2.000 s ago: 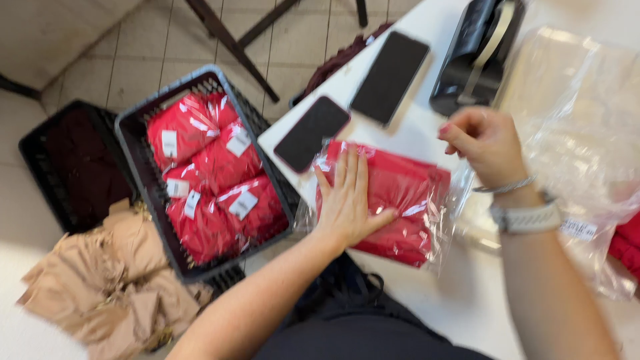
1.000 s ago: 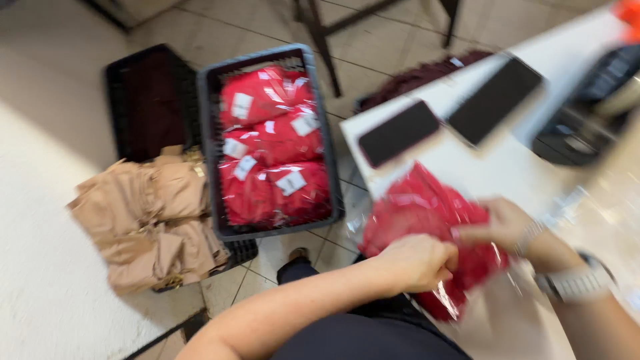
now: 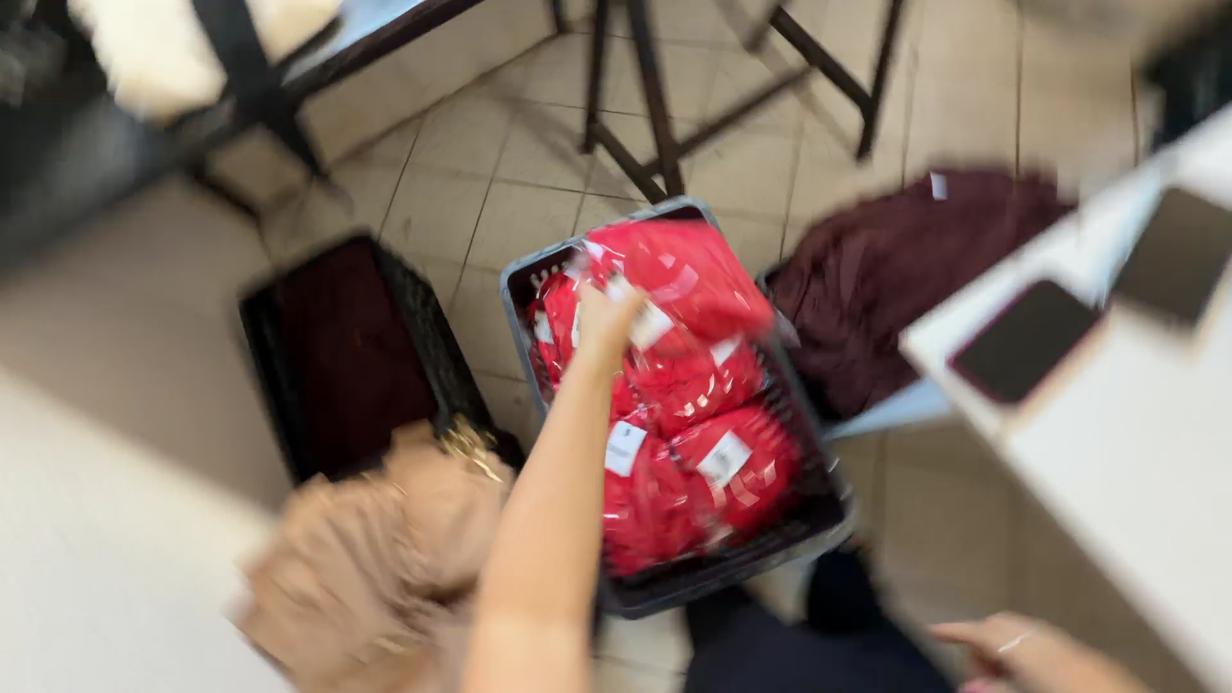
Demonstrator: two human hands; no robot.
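Note:
My left hand (image 3: 608,313) grips the left edge of a clear plastic bag with folded red fabric (image 3: 688,274) in it, over the far end of a dark plastic crate (image 3: 837,525). Several more bagged red garments (image 3: 746,462) with white labels lie in the crate beneath it. My right hand (image 3: 1020,654) is low at the right, near the table edge, partly out of view, with nothing seen in it; one finger is extended. Motion blurs the picture.
Left of the crate are a black crate with dark fabric (image 3: 351,356) and a heap of beige fabric (image 3: 385,568). Maroon garments (image 3: 866,279) lie to the right. Two phones (image 3: 1025,339) rest on the white table (image 3: 1107,452). Dark metal legs (image 3: 659,106) stand behind.
The bagged red fabric was on the white table under both hands; my left hand has carried it left to the crate. My right hand has let go of it. The view has swung left.

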